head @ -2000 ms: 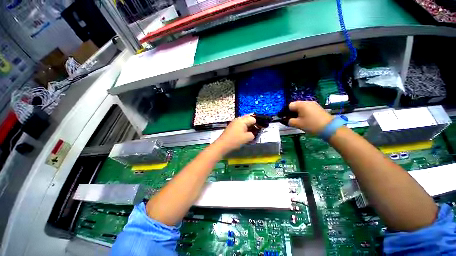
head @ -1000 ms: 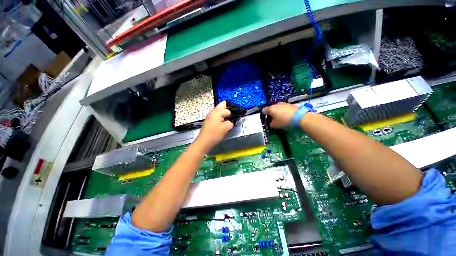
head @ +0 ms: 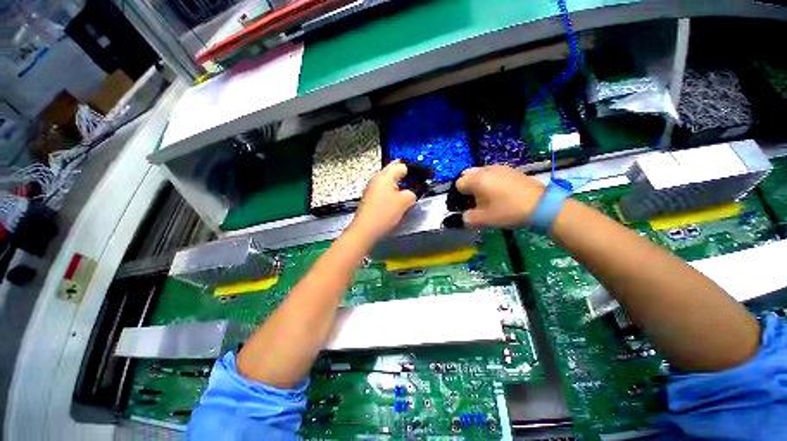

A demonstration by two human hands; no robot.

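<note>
My left hand (head: 388, 200), with black coverings on its fingertips, is at the front edge of the bin of blue components (head: 429, 138). My right hand (head: 496, 196), also with black fingertip coverings and a light blue wrist strap (head: 549, 206), is just right of it, over the conveyor rail. The fingertips of both hands are dark and blurred, so I cannot tell if they hold anything. Below lies a green circuit board (head: 449, 379) with a long heatsink (head: 423, 320) and a finned heatsink with a yellow strip (head: 431, 258), partly hidden by my hands.
A bin of cream components (head: 347, 164) stands left of the blue one, dark purple components (head: 502, 144) to its right, grey components (head: 713, 102) far right. A blue cord (head: 570, 43) hangs from above. More boards with heatsinks (head: 695, 179) lie left and right.
The view has shifted slightly. Both hands remain near the blue bin's front edge; they moved a little closer together, then slightly apart, with the right fingers now turned more towards the left hand.
</note>
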